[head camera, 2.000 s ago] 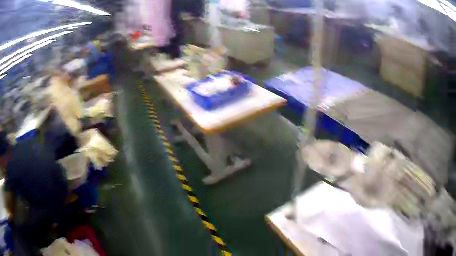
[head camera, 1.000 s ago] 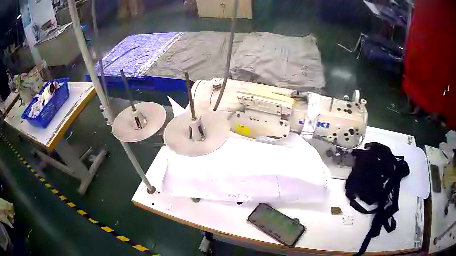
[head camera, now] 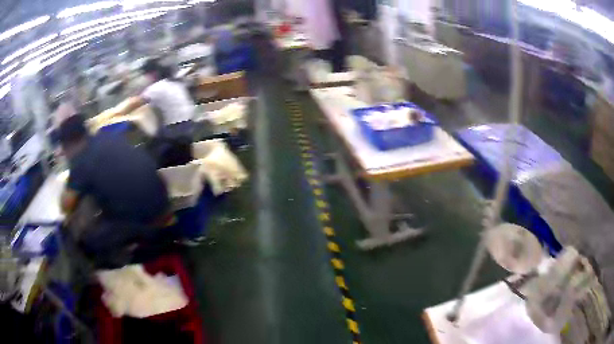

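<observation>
Neither of my hands is in the picture, and the view is blurred. Nearest in front of me at the lower right is the corner of a white sewing table (head camera: 485, 319) with a tan edge. A thin upright pole and a pale round thread-stand disc (head camera: 515, 248) stand there, with part of a pale machine beside them, cut off by the edge. Further ahead, a blue basket (head camera: 394, 127) of white pieces sits on another white table (head camera: 380, 160) with grey legs.
Yellow-black floor tape (head camera: 326, 228) runs along the green aisle. At left, a person in dark clothes (head camera: 121, 185) sits near a red crate (head camera: 192, 312) of cream pieces; another person in white (head camera: 172, 101) sits beyond. A blue platform with grey covering (head camera: 569, 201) stands at right.
The view has swung left from the sewing machine table. The phone and black bundle seen on it are out of view. The aisle and seated people have come in at left.
</observation>
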